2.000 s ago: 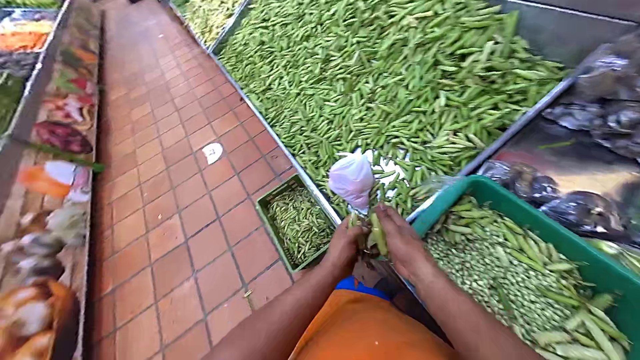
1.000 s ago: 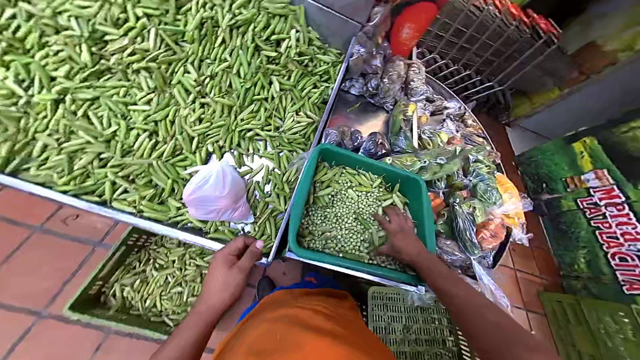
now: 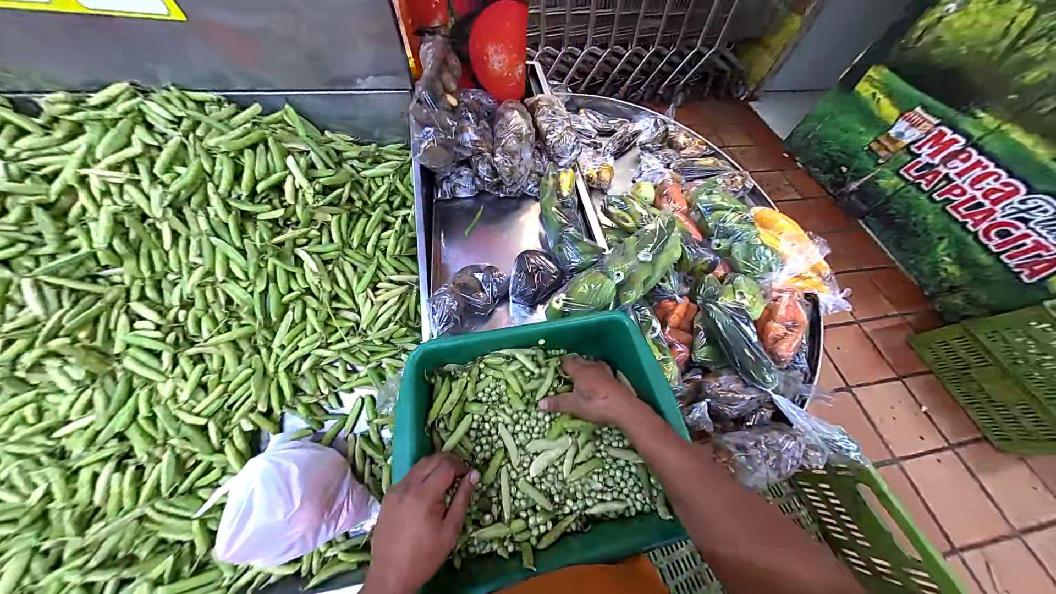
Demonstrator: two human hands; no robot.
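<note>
A green plastic tub [image 3: 660, 396] holds loose shelled peas [image 3: 606, 483] with pea pods [image 3: 553, 454] mixed in. My right hand [image 3: 590, 392] reaches into the tub's upper right part, fingers spread over the pods; whether it pinches any of them cannot be told. At the tub's left side is my left hand [image 3: 422, 516], with its thumb and fingers over the near-left rim and apart, holding nothing that shows. A tied whitish plastic bag [image 3: 289, 503] sits on the heap of pea pods [image 3: 206, 272], left of my left hand.
Beyond and right of the tub, a metal display [image 3: 487, 227] carries bagged vegetables, among them carrots [image 3: 676, 326] and a cucumber [image 3: 734, 342]. Green plastic crates stand at the lower right [image 3: 858, 528] and far right [image 3: 998, 379] on the tiled floor [image 3: 932, 487]. Metal racks [image 3: 635, 41] rise behind.
The view has swung right since two seconds ago. My hands were together near the whitish bag then; now they are apart, the left at the tub's rim and the right inside the tub.
</note>
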